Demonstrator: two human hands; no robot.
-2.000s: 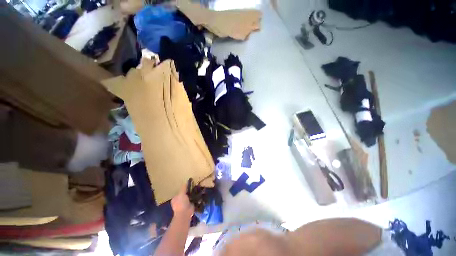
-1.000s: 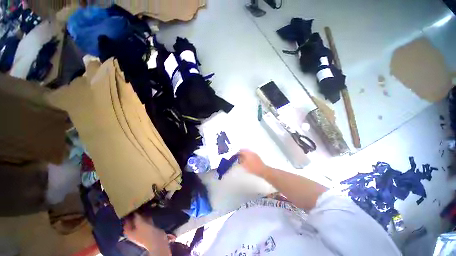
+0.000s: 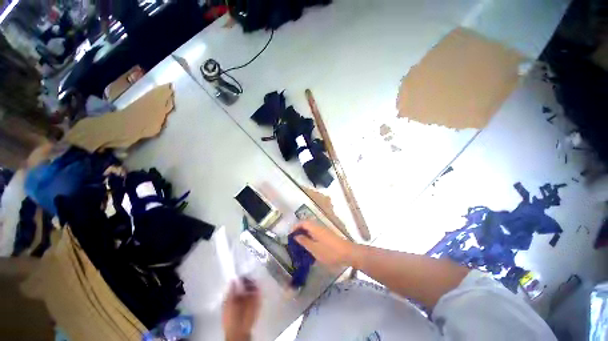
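My right hand (image 3: 327,248) is closed on a navy fabric strip (image 3: 301,258), above the pale metal bar (image 3: 267,256) and beside the smartphone (image 3: 257,204). The shears are not clearly visible; the hand and strip cover that area. My left hand (image 3: 241,310) is blurred, low in the middle, with its fingers on a blurred white paper (image 3: 224,256). A small dark patch shows at those fingertips. The stacked tan card patterns (image 3: 80,290) lie at the lower left, cut off by the edge.
Banded dark bundles (image 3: 150,216) lie left, near a blue plastic bag (image 3: 50,190). Another bundle (image 3: 297,140) lies beside a wooden stick (image 3: 337,166). A corded tool (image 3: 220,83) stands beyond. Navy scraps (image 3: 500,226) and a card pattern (image 3: 460,80) lie right. A water bottle (image 3: 178,328) is low left.
The view has swung right. My right hand has picked up the navy strip and carried it to the metal bar. My left hand has left the card stack and moved to the white paper.
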